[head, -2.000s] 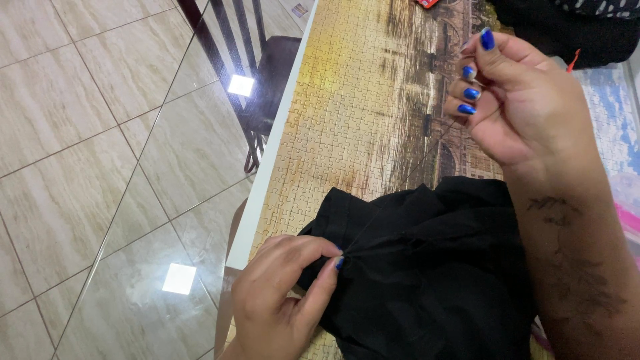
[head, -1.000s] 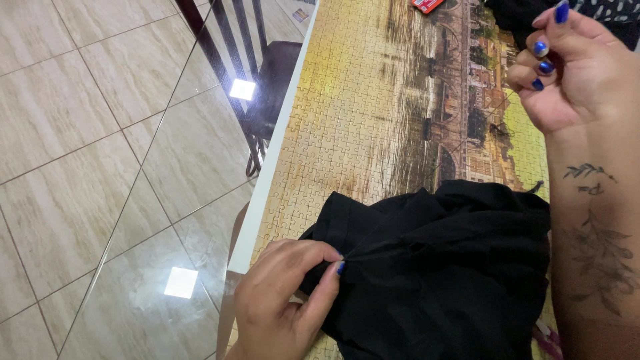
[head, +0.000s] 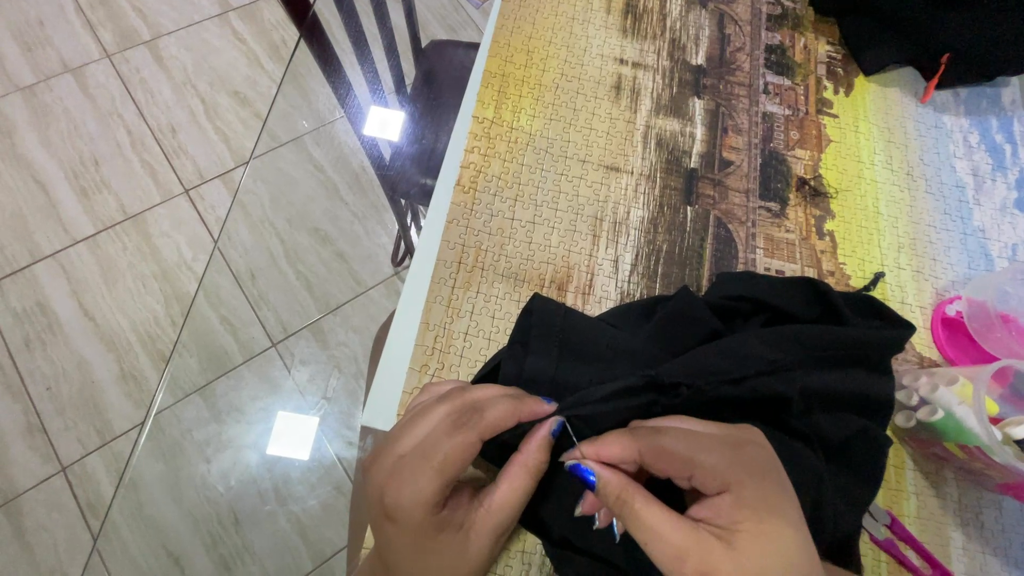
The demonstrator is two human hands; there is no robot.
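A black cloth garment (head: 720, 344) lies bunched on a table covered by a jigsaw puzzle picture. My left hand (head: 472, 472) pinches a fold of it between thumb and forefinger. Close beside those fingertips, my right hand (head: 688, 496) holds a thin sewing needle (head: 573, 436) between thumb and forefinger, its far end at the pinched fold. The other fingers of my right hand are curled beneath, partly hidden. Any thread is too fine to make out.
A clear tub of thread spools (head: 952, 408) stands at the right, near a pink lid (head: 952, 332). Pink-handled scissors (head: 904, 544) lie at lower right. Another black cloth (head: 936, 36) is at the top right. A dark chair (head: 444, 120) stands beyond the table's left edge.
My right hand has come down from the upper right to the pinched fold beside my left hand. The left hand keeps its pinch on the black cloth.
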